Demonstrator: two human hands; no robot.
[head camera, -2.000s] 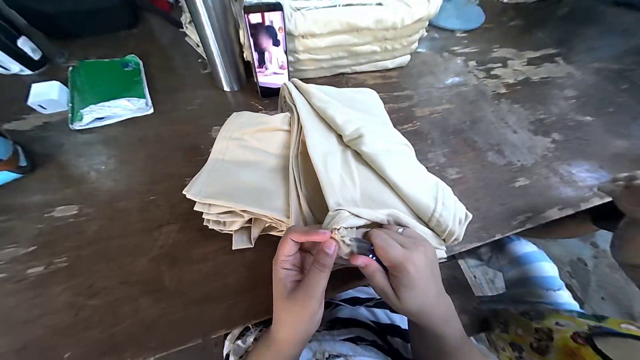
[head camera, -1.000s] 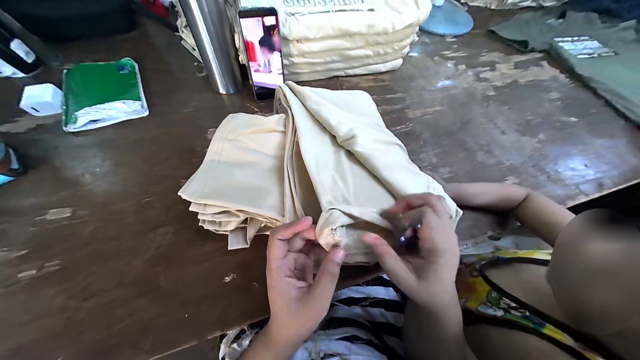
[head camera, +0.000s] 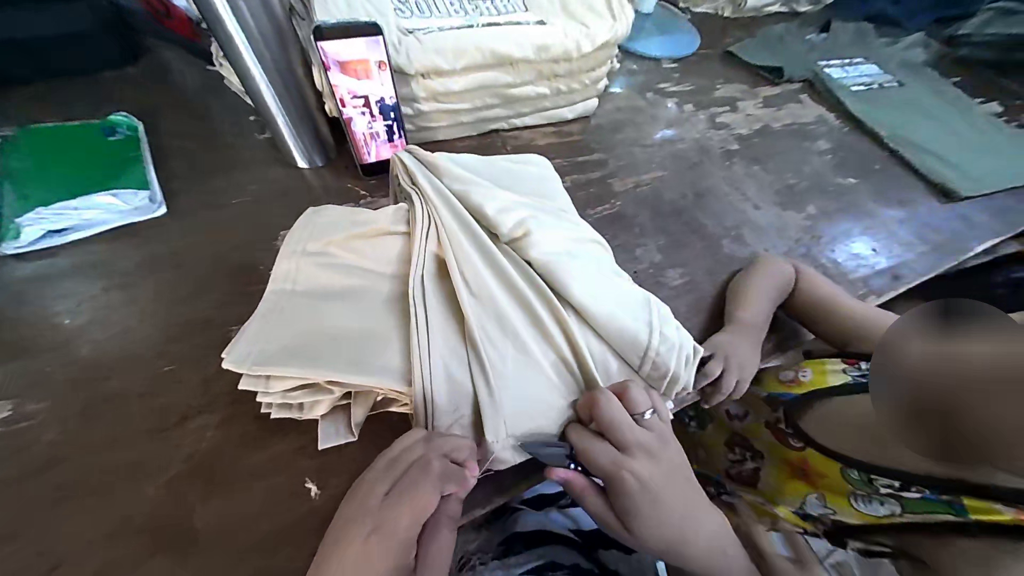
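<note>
A pile of folded cream fabric pieces (head camera: 512, 280) lies at the table's near edge. My left hand (head camera: 412, 496) pinches the near edge of the top piece, and loose threads stick out beside its fingertips. In my right hand (head camera: 632, 472), which wears a ring, is a small dark thread snipper (head camera: 550, 454); its tip points left at the fabric edge. Whether its blades touch a thread cannot be told. More folded cream pieces (head camera: 328, 296) are stacked under and left of the top one.
Another person's hand (head camera: 732, 364) touches the pile's right corner. Behind the pile stand a phone (head camera: 364, 96), a metal tumbler (head camera: 268, 76) and stacked cream garments (head camera: 504, 76). A green packet (head camera: 76, 180) lies left, grey-green cloth (head camera: 928, 120) right, on the worn wooden table (head camera: 120, 336).
My left hand has shifted left along the fabric's near edge, which now lies flatter. The other person has come in at the right, with a hand now at the pile's corner.
</note>
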